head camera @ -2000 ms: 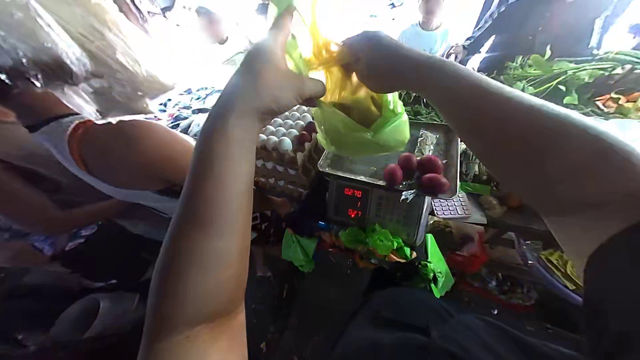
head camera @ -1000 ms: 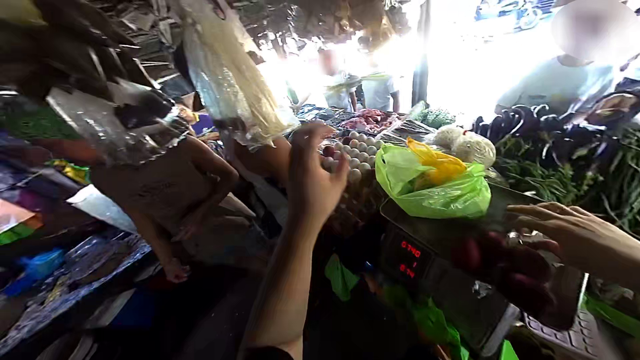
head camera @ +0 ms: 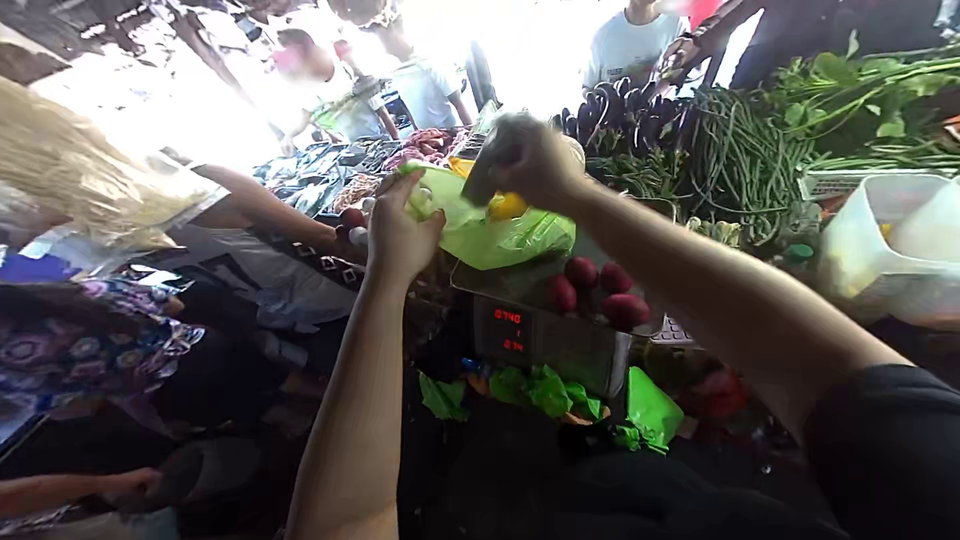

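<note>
My left hand (head camera: 405,229) pinches the rim of a light green plastic bag (head camera: 487,244) and holds it up at its left side. The bag rests on the metal pan (head camera: 484,281) of a digital scale, with a yellow item (head camera: 508,206) inside. Over the bag's mouth is my right hand (head camera: 536,161), blurred, gripping a dark object (head camera: 484,169) whose kind I cannot tell. Several dark red eggs (head camera: 581,271) lie on the pan to the right of the bag. Red digits glow on the scale's display (head camera: 510,330).
Eggplants (head camera: 622,105), long green beans (head camera: 739,165) and leafy greens lie beyond the scale. White plastic containers (head camera: 862,232) stand at right. Another person's arm (head camera: 270,210) reaches in from the left, near more eggs (head camera: 352,219). Green plastic pieces (head camera: 551,391) hang below the scale.
One second ago my left hand was raised off the bag; now it holds the rim. My right hand has moved from beside the red eggs to above the bag. The view has swung.
</note>
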